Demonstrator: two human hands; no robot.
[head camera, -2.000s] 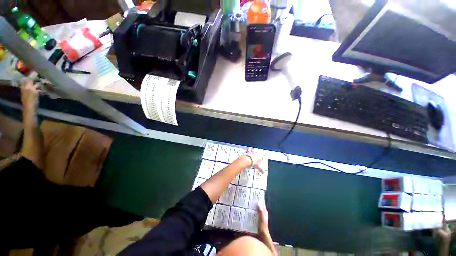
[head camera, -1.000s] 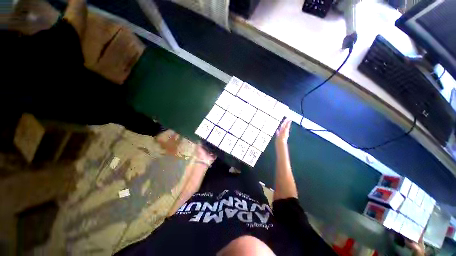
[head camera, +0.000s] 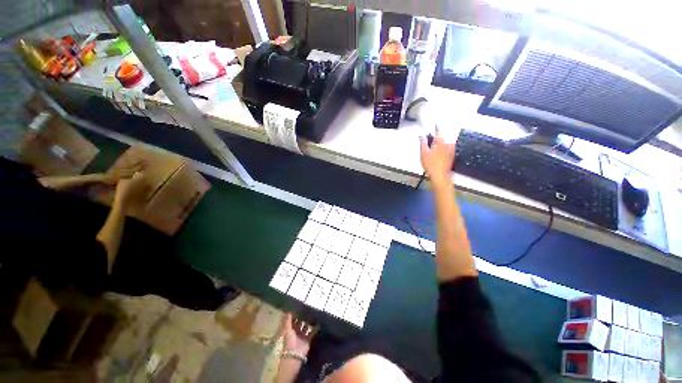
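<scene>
A tight grid of small white-labelled boxes (head camera: 333, 262) lies on the green surface in front of me. My left hand (head camera: 297, 338) is low, just off the block's near left corner, with a band on the wrist; no object shows in it. My right hand (head camera: 437, 155) is stretched out over the white desk, left of the keyboard (head camera: 535, 176). It is at the lower handle of the handheld scanner (head camera: 416, 109), whose pale head points away; the frame does not show whether the fingers are closed on it.
A label printer (head camera: 299, 86) with hanging labels (head camera: 281, 129), a phone (head camera: 389, 96) and a bottle (head camera: 392, 49) stand left of the monitor (head camera: 591, 90). The mouse (head camera: 635, 197) is right. More boxes (head camera: 624, 340) lie far right. Another person's hands (head camera: 127, 170) are at a carton (head camera: 168, 187), left.
Both hands have left the block, which they flanked a second ago. My right hand has moved up to the desk. The view has swung up, and the other person's hands are now on the carton.
</scene>
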